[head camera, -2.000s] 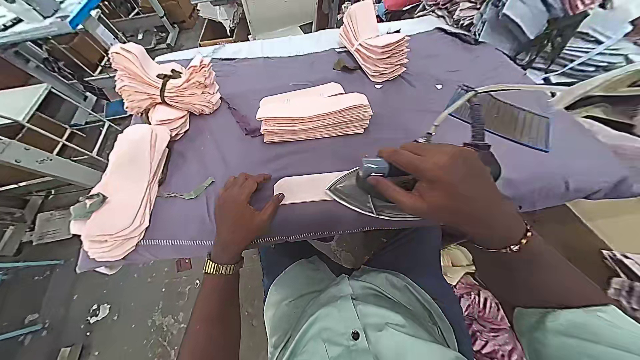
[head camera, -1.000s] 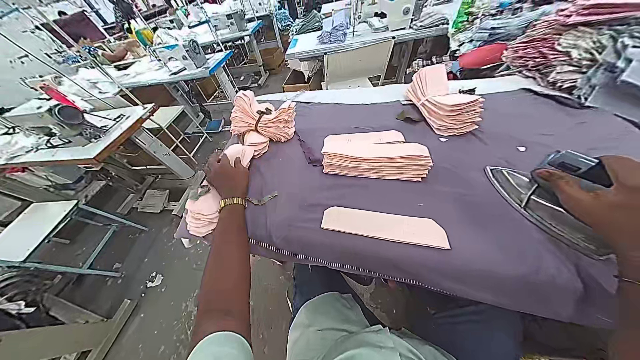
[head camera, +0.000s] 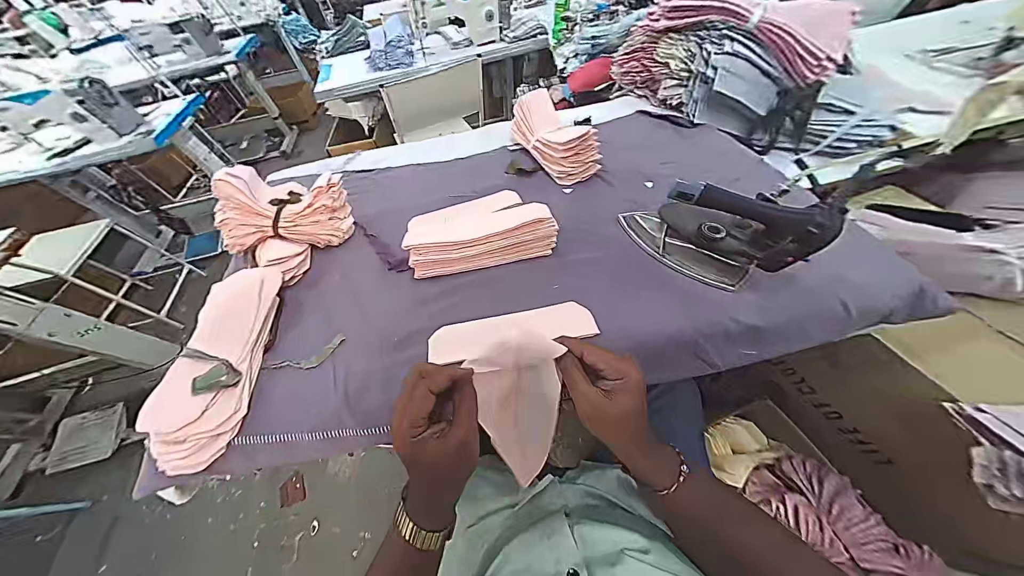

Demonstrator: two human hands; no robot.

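Between my left hand (head camera: 436, 416) and my right hand (head camera: 604, 392), a thin pink fabric piece (head camera: 520, 416) is pinched by its top corners and hangs to a point. Its upper edge lies over a flat pink fabric strip (head camera: 512, 324) at the near edge of the padded purple pressing table (head camera: 592, 280). Behind the strip sits a stack of folded pink pieces (head camera: 480, 240). The iron (head camera: 712, 232) rests at the right, untouched, soleplate on the cloth. Pink pieces (head camera: 208, 368) lie fanned at the left, below a tied pink bundle (head camera: 280, 216). Another pink bundle (head camera: 556, 140) stands at the back.
Piled striped and pink garment pieces (head camera: 736, 64) stand behind the table at the right. Sewing tables (head camera: 120, 128) and a metal-framed stool (head camera: 72, 264) are at the left. A cardboard box (head camera: 848, 416) and crumpled fabric (head camera: 816, 512) are below at the right.
My right hand has let go of the iron and moved to the near edge. My left hand has come from the left pile to the front. Both now hold a thin pink piece over the strip.
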